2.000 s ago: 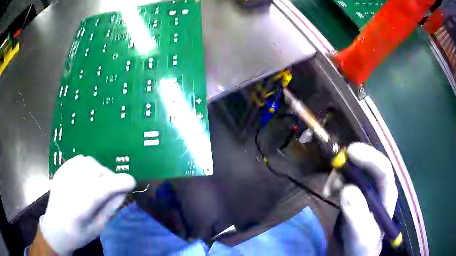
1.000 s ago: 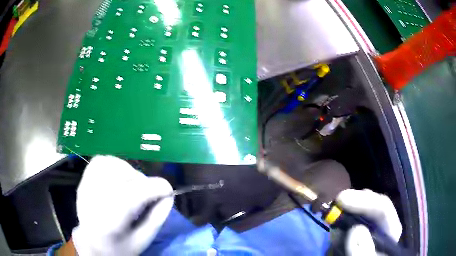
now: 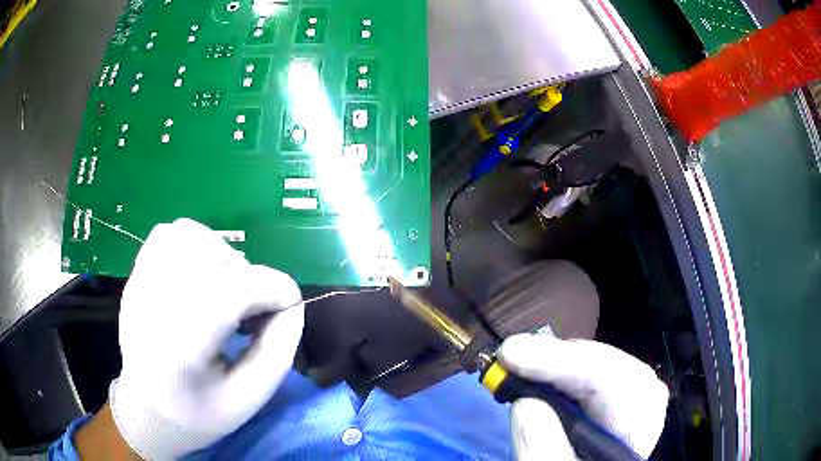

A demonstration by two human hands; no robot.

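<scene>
A large green circuit board [image 3: 198, 171] with rows of silver pads lies on the steel bench, its near edge overhanging. My left hand [image 3: 202, 333], in a white knit glove, is below the board's near left part and holds thin solder wire [image 3: 338, 293]. One strand runs right to the iron's tip; another end sticks out to the upper left over the board. My right hand [image 3: 576, 387], also gloved, grips the black and yellow handle of a soldering iron [image 3: 437, 320]. Its tip is at the board's near right corner; contact is hard to tell.
The steel bench [image 3: 513, 45] extends behind the board. A green conveyor belt [image 3: 774, 243] with a white and red edge curves along the right. A red-orange wrapped post [image 3: 738, 76] crosses it. A blue and yellow tool [image 3: 509, 140] and black cord are in the dark space below. Another board [image 3: 720, 22] is top right.
My left hand has left the board's near edge and now holds solder wire. The iron has swung left to the board's near right corner. The board appears shifted in view as the head moved.
</scene>
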